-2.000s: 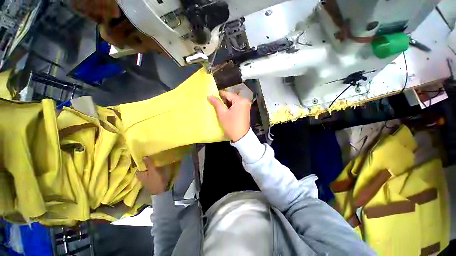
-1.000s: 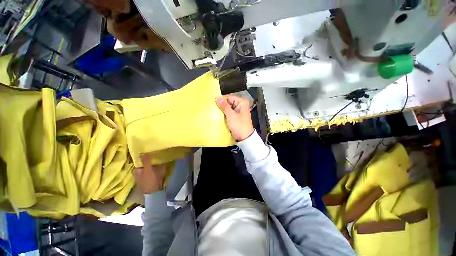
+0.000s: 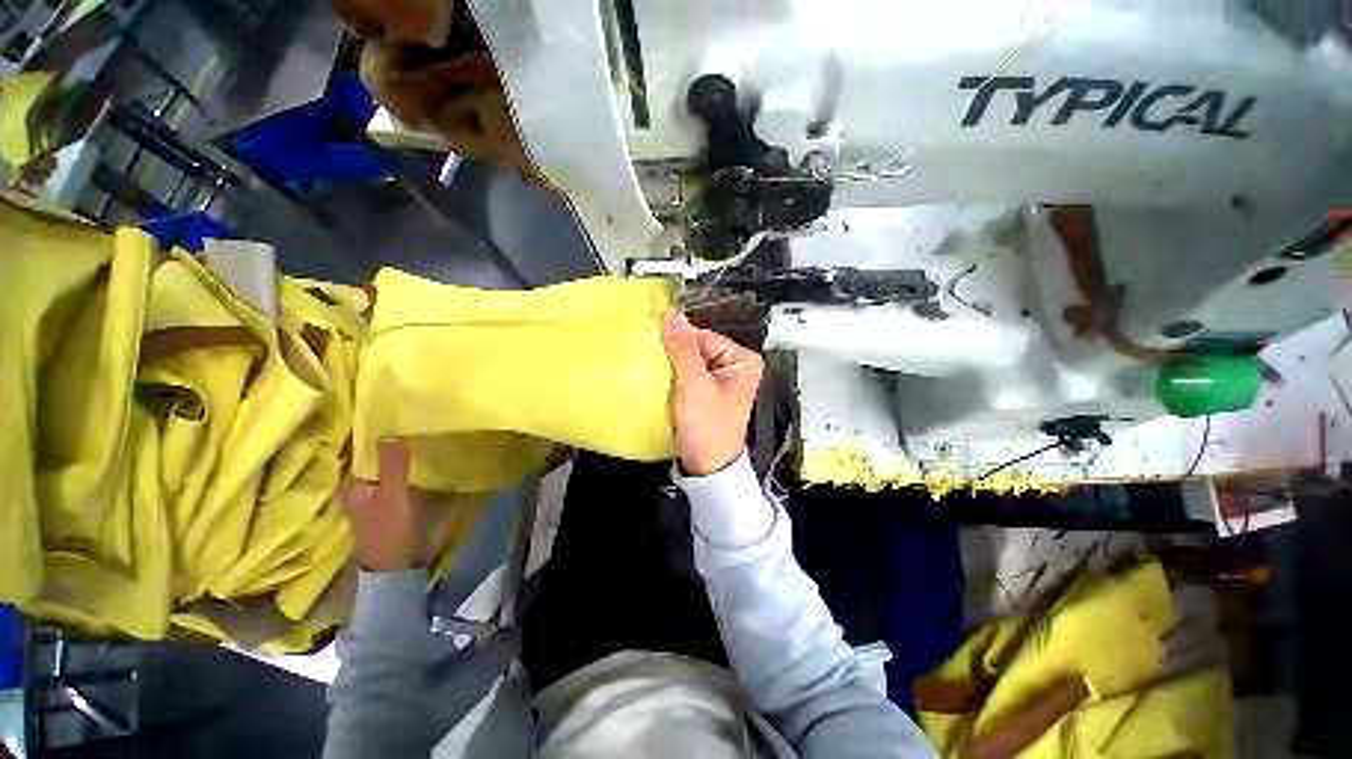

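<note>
A bright yellow bag panel (image 3: 519, 356) stretches between my two hands, its upper right corner by the presser foot (image 3: 712, 282) of the white sewing machine (image 3: 919, 119). My right hand (image 3: 715, 393) pinches the panel's right edge just below the needle area, thumb on top and fingers curled. My left hand (image 3: 389, 512) holds its lower left corner, the fingers partly hidden by the yellow material. A seam line runs along the panel's upper part. The needle tip is too small to make out.
A large crumpled heap of yellow bags (image 3: 193, 430) lies at the left, touching the panel. Yellow pieces with brown bands (image 3: 1097, 675) lie lower right. A green round item (image 3: 1208, 386) sits on the machine table (image 3: 890, 423). Brown pieces (image 3: 445, 89) lie beyond the machine head.
The view has shifted, so the machine appears lower and shows its lettering. The panel's upper edge now lies nearly level instead of sloping up to the needle. Both hands keep their hold.
</note>
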